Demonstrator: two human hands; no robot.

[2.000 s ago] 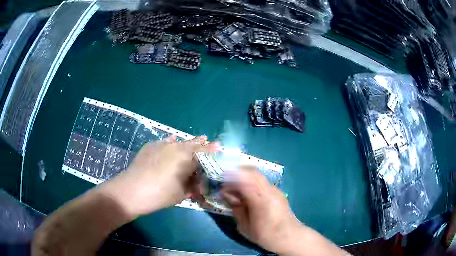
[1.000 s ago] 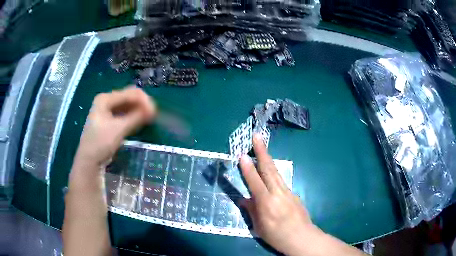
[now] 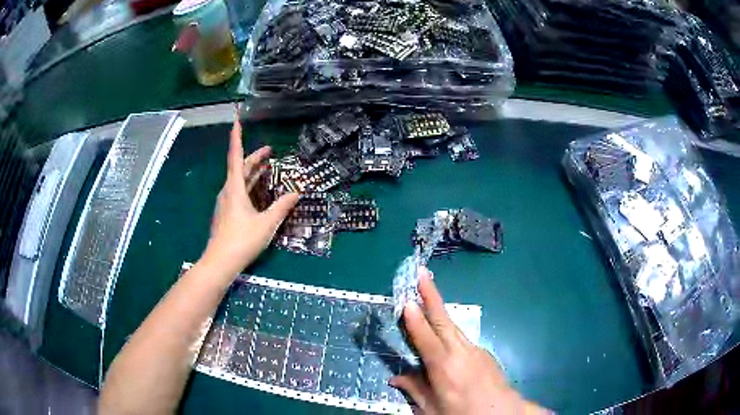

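My left hand [image 3: 243, 207] is at the left end of the dark heap of small circuit boards [image 3: 333, 146], its thumb and fingers spread around some boards. My right hand [image 3: 454, 348] holds a small pale, patterned board [image 3: 408, 280] upright at its fingertips; glare blurs its face. Just beyond it, a short overlapping row of dark boards [image 3: 475, 230] lies on the green mat, and the held piece touches or overlaps its left end. The sticker sheet [image 3: 284, 344] lies in front of me, its right part partly under my right hand.
A clear tray heaped with boards [image 3: 377, 73] stands beyond the loose heap. A clear bag or tray of boards [image 3: 645, 235] is at the right. Long grey sheets [image 3: 122, 215] lie at the left. A jar with yellowish drink [image 3: 207, 49] stands at the far left. Dark stacked trays [image 3: 600, 61] are far right.
My left hand has moved forward from above the sheet to the board heap and opened. My right hand still holds the pale piece beside the row. The view has tilted up, showing the full tray and jar.
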